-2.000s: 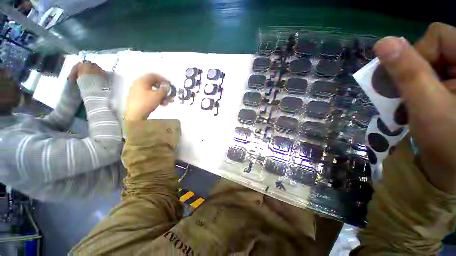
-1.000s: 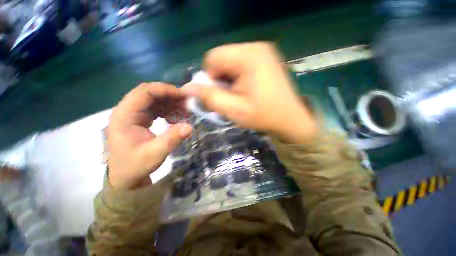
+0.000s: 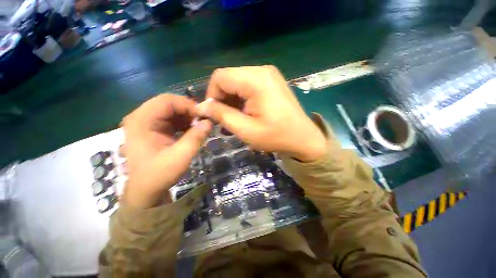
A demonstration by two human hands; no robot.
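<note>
My left hand (image 3: 160,146) and my right hand (image 3: 261,111) meet at their fingertips above the clear blister tray (image 3: 272,217). The fingers of both are pinched together; whatever lies between them is hidden. The tray's pockets hold rows of dark modules (image 3: 231,209), partly covered by my hands and sleeves. Several finished modules (image 3: 98,188) with grey round faces lie in a column on the white work sheet (image 3: 54,187), left of my left hand. The white strip with dark discs cannot be made out.
The roll of adhesive pads (image 3: 390,128) stands on the green bench at right, beside a narrow white strip (image 3: 351,124). Spare clear trays (image 3: 446,81) lie at far right. A pale bar (image 3: 337,75) lies behind the tray. Yellow-black floor tape (image 3: 432,210) shows below the bench.
My left hand has left the finished modules, and my right hand has come in from the right to meet it over the tray. The view has swung right, showing the roll and spare trays.
</note>
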